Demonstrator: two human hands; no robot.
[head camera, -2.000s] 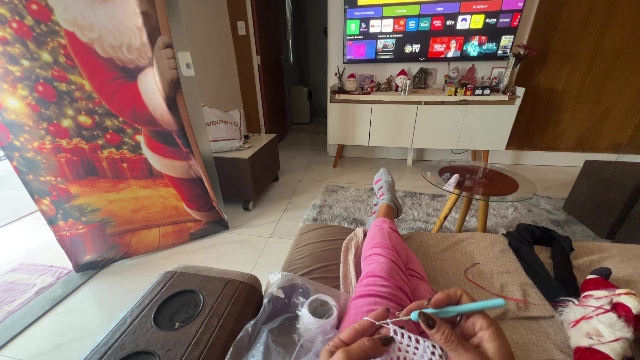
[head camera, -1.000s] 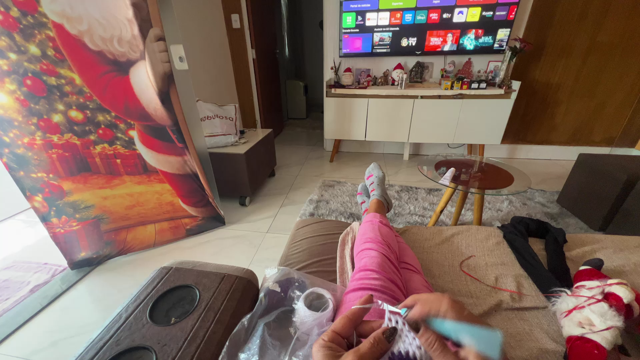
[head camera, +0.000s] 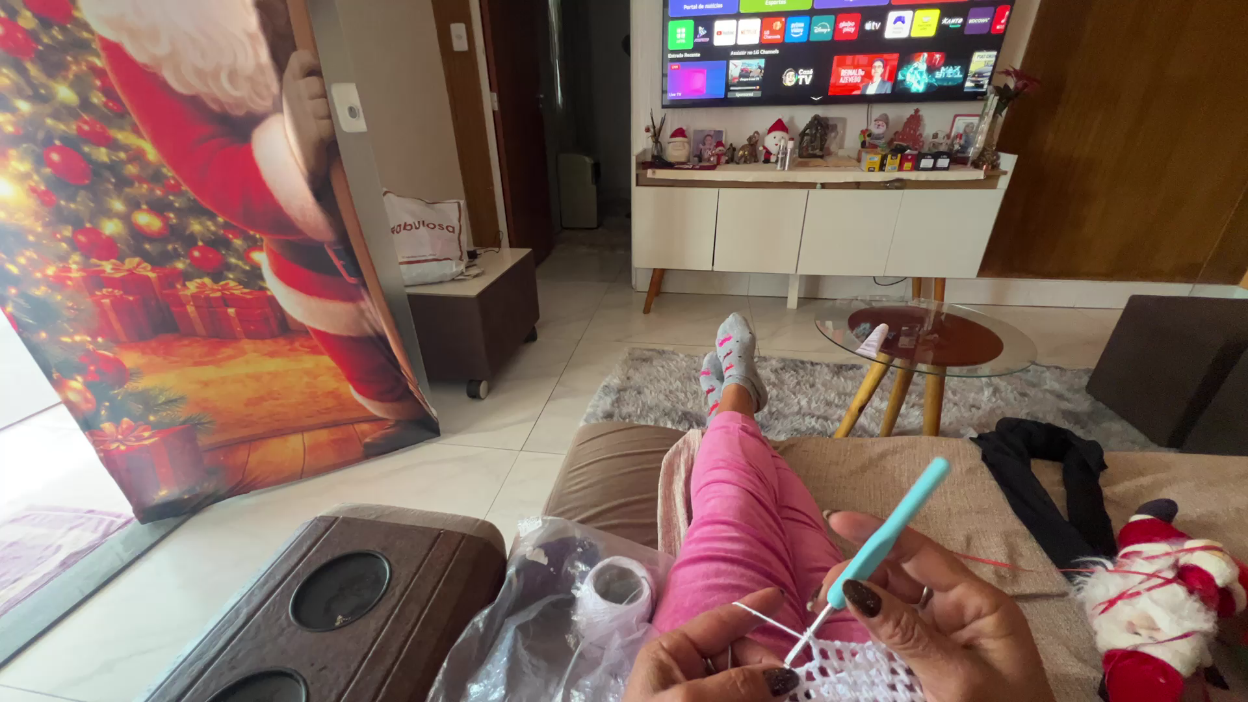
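Observation:
Between thumb and fingers, my right hand (head camera: 926, 595) holds a crochet hook with a turquoise handle (head camera: 889, 534), tilted up to the right. The hook's thin metal shaft reaches down to the edge of a white openwork crochet piece (head camera: 848, 671). My left hand (head camera: 726, 648) pinches that edge near the hook's tip, and a strand of white yarn runs over its index finger. Left of my left hand, a roll of white yarn (head camera: 616, 588) sits in a clear plastic bag (head camera: 531, 624). The lower part of the crochet piece is cut off by the frame.
Pink-trousered legs (head camera: 741, 507) stretch along the beige sofa (head camera: 907, 478). A brown armrest with cup holders (head camera: 341, 604) is at left. On the right lie black cloth (head camera: 1053, 478) and a Santa doll (head camera: 1155, 604) with red string. Beyond stand a glass-topped table (head camera: 926, 336) and a television cabinet (head camera: 819, 229).
The hook's handle, low and nearly level two seconds ago, now points steeply up. My right hand has turned with it. Both hands remain at the crochet piece.

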